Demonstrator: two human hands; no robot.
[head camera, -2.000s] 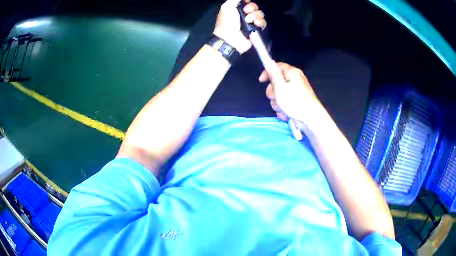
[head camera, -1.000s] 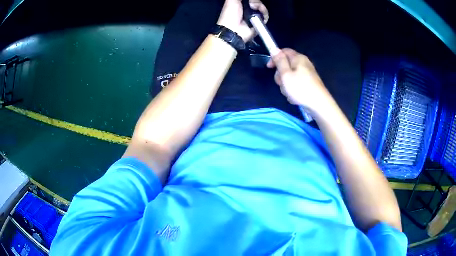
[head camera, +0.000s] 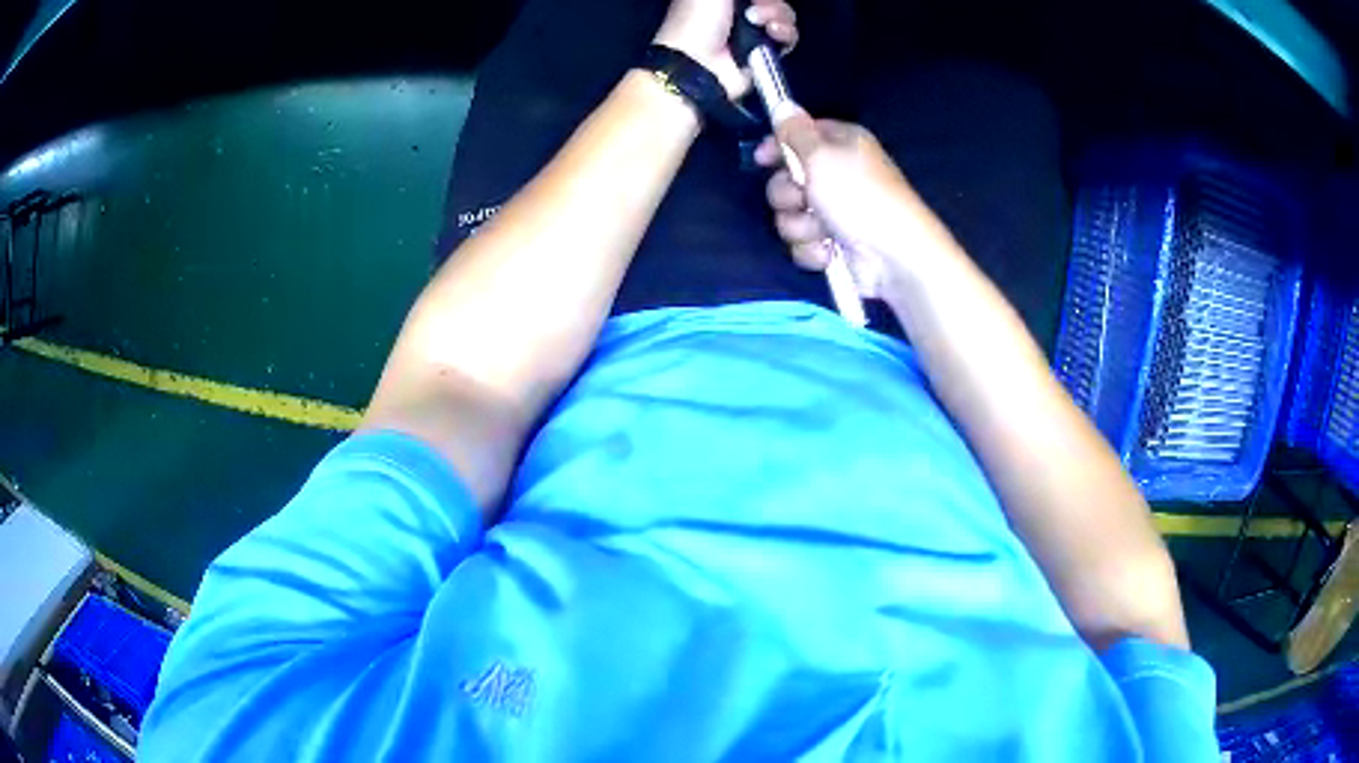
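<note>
A slim silver tube (head camera: 771, 81) slants over my dark-clothed lap, its upper end at a black handle (head camera: 753, 33). My left hand (head camera: 720, 42), with a black watch on the wrist, grips the black handle near the top edge of the picture, where it is partly cut off. My right hand (head camera: 835, 194) is closed around the silver tube below it. The tube's lower end sticks out below my right palm, close to the hem of my blue shirt. How tube and handle meet is partly hidden by my left fingers.
A blue crate (head camera: 1270, 432) with rows of silver rods stands at my right, another blue crate beside it. A stool with a light seat (head camera: 1323, 604) is behind them. A turquoise bench edge (head camera: 1285, 48) curves at the upper right. Blue containers (head camera: 112, 653) are at lower left.
My right hand has moved up and left, closer to my left hand, and less tube shows between them. The tube's lower end has shifted the same way. My left hand has barely moved since one second ago.
</note>
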